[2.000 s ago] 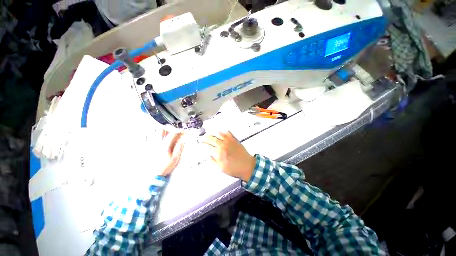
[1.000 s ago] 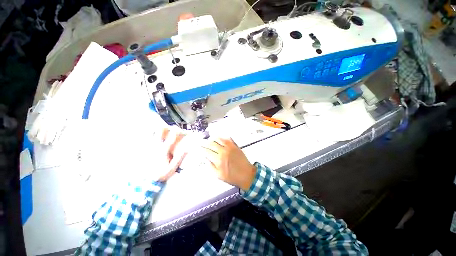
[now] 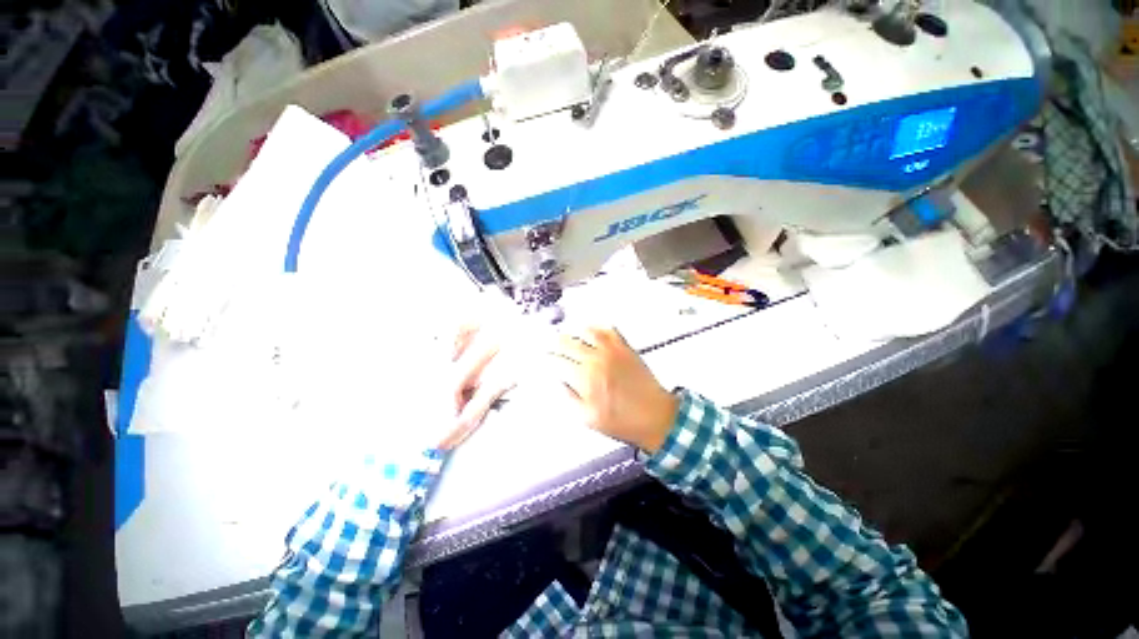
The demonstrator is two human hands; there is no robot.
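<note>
A white garment panel [image 3: 362,350] lies left of and under the needle end, overexposed, so its edges are hard to see. The presser foot and needle [image 3: 542,295] are at the left end of the white and blue sewing machine [image 3: 749,156]. My left hand [image 3: 475,385] lies on the white cloth left of the needle, partly washed out by glare. My right hand [image 3: 615,385] is just right of and in front of the presser foot, fingertips down on the white cloth. Whether either hand pinches the cloth cannot be told.
Orange-and-black snips [image 3: 724,288] lie on the bed beside a dark block [image 3: 687,243]. White cut pieces [image 3: 906,290] lie at the right under the display end. A blue tube [image 3: 327,187] curves behind the needle end. A crumpled white bundle [image 3: 185,293] is at the far left.
The whole view has shifted, so the machine and table sit farther right in the picture. Both hands stay close to the needle, with little movement relative to the machine.
</note>
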